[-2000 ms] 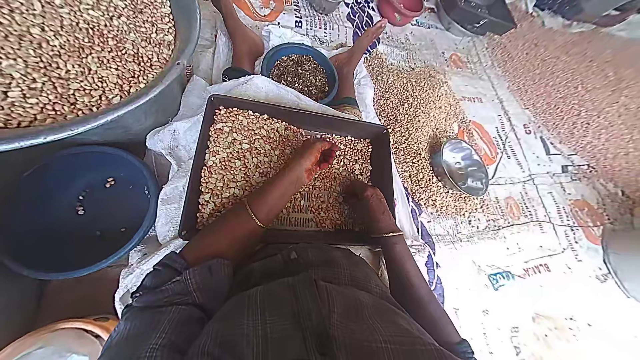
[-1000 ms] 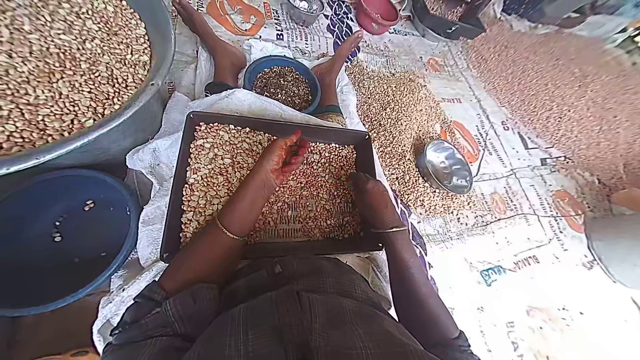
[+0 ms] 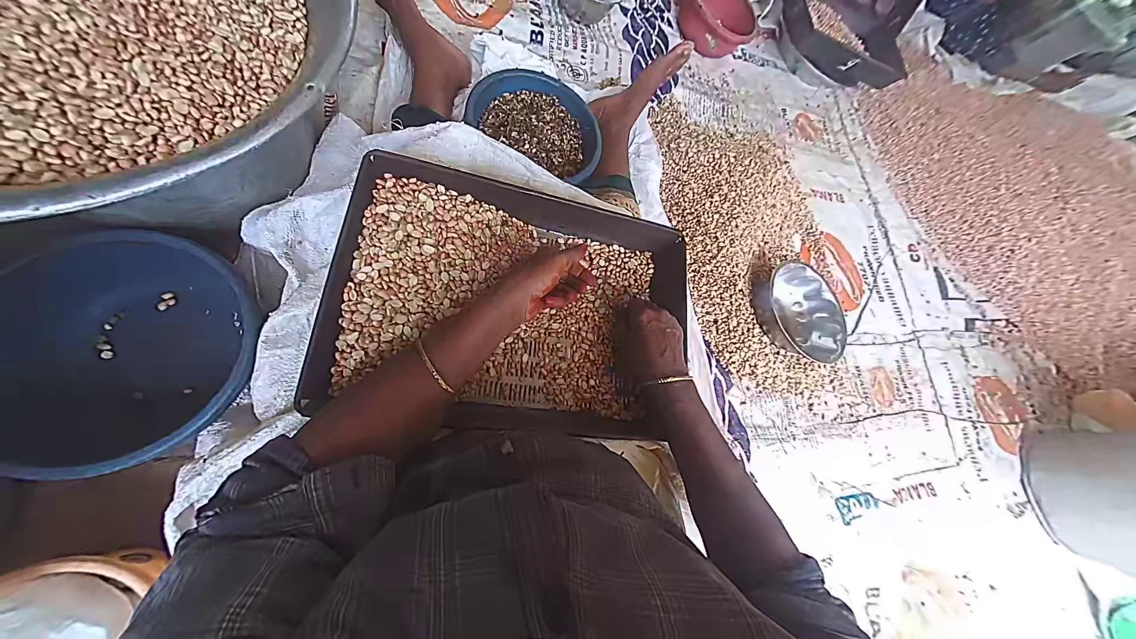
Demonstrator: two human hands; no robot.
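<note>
A dark rectangular tray with a slotted bottom [image 3: 324, 293] rests across my lap, spread with shelled nuts or beans [image 3: 417, 257]. Over the tray's right half is my left hand [image 3: 559, 280], its fingers bent; whether they hold a nut is too small to tell. At the tray's right side my right hand [image 3: 652, 342] is curled down against the nuts, its fingertips hidden. Beyond the tray, a small blue bowl [image 3: 475, 93] of darker bits stands between my feet.
A large metal basin [image 3: 328, 89] of nuts stands at the upper left, above a blue basin [image 3: 240, 373] holding several nuts. To the right, a steel bowl [image 3: 812, 311] lies beside loose nuts [image 3: 728, 195] on printed sacking. A larger reddish pile [image 3: 1003, 204] spreads farther right.
My left hand has lowered toward the nuts since one second ago, when it was raised with its reddish fingers spread. My right hand stays at the tray's right side.
</note>
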